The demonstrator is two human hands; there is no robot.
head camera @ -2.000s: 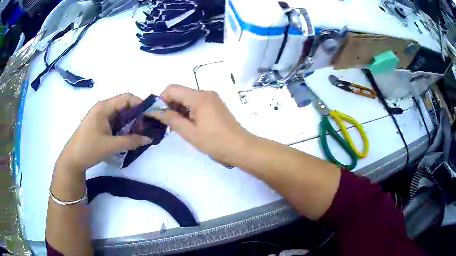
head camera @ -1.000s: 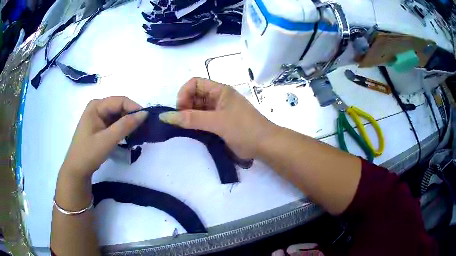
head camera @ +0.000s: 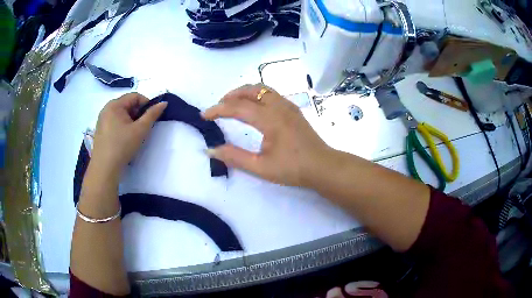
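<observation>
A curved navy strip arches over the white table. My left hand pinches its upper left part between thumb and fingers. My right hand is beside its right end, thumb and fingers apart around the strip; whether they touch it is unclear. A second curved navy strip lies nearer the table's front edge, its left end hidden behind my left wrist. Dark fabric also shows left of my left forearm, partly hidden.
The sewing machine head is at upper right, a pile of dark cut pieces left of it. Green and yellow scissors and orange snips lie right. Thin strips lie far left. A ruler strip runs along the front edge.
The held strip has opened from a folded bunch into an arc and moved left. My right hand has left its upper middle and its fingers have spread. The view has shifted slightly.
</observation>
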